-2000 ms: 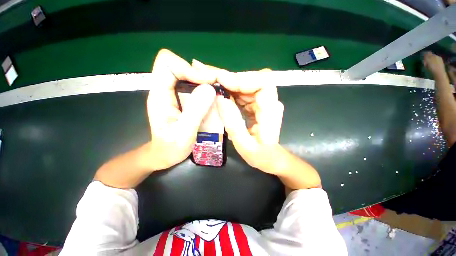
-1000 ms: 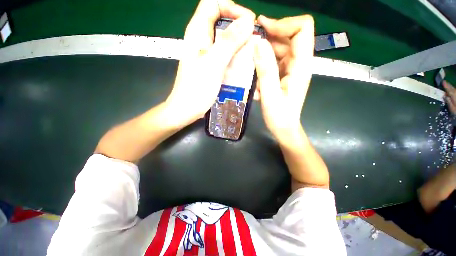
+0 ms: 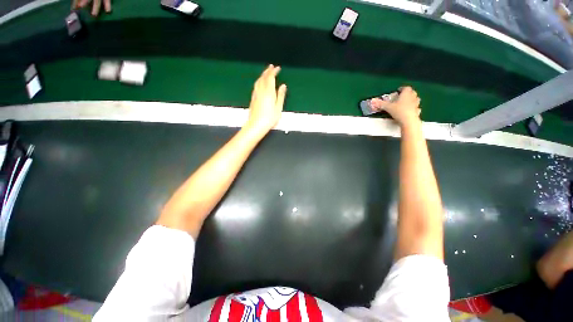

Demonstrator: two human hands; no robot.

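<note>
My right hand reaches over the white edge strip and has its fingers on a black phone-shaped unit that lies on the green conveyor. My fingers cover the unit's right part. My left hand is over the near edge of the conveyor, with its fingers apart and nothing in it.
More units lie on the green conveyor, including one at top centre. A grey post stands at right. White specks and another person's arm are at right. Long strips lie at far left. Another hand shows at top left.
The unit that both hands held is no longer between them. My hands have moved apart, the left to the conveyor edge and the right onto a unit on the belt. The view has shifted.
</note>
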